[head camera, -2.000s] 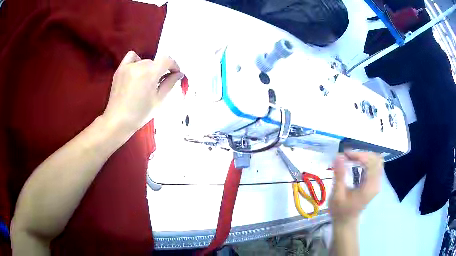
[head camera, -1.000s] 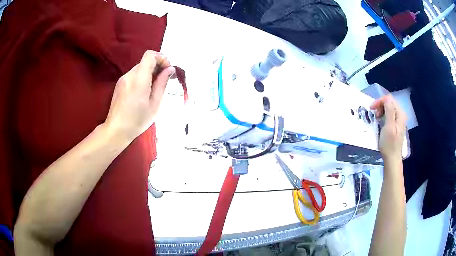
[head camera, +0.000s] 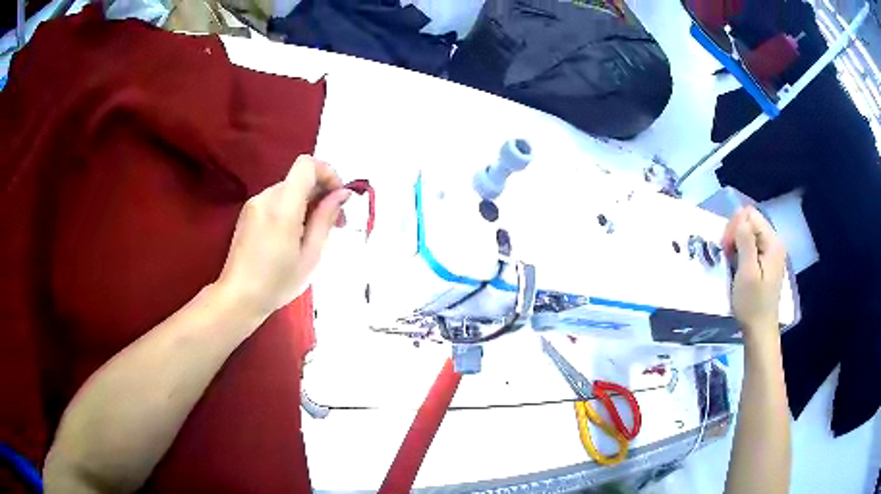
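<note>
My left hand pinches the end of a short red strip left of the white sewing machine head. The dark red garment panel lies spread on the left, partly under my left forearm. My right hand is at the right end of the machine head, fingers curled at its top edge; what they touch is hidden. The red binding strip hangs from a small metal piece below the presser foot area, toward the table's front edge.
Scissors with red and yellow handles lie in front of the machine. A black bundle and dark cloth lie behind it. Black cloth lies at the right. A blue-and-white stand with a dark red cone is at the rear right.
My right hand has moved from near the scissors up to the machine's right end. My left hand still pinches the short strip. The view has shifted, showing more behind the table.
</note>
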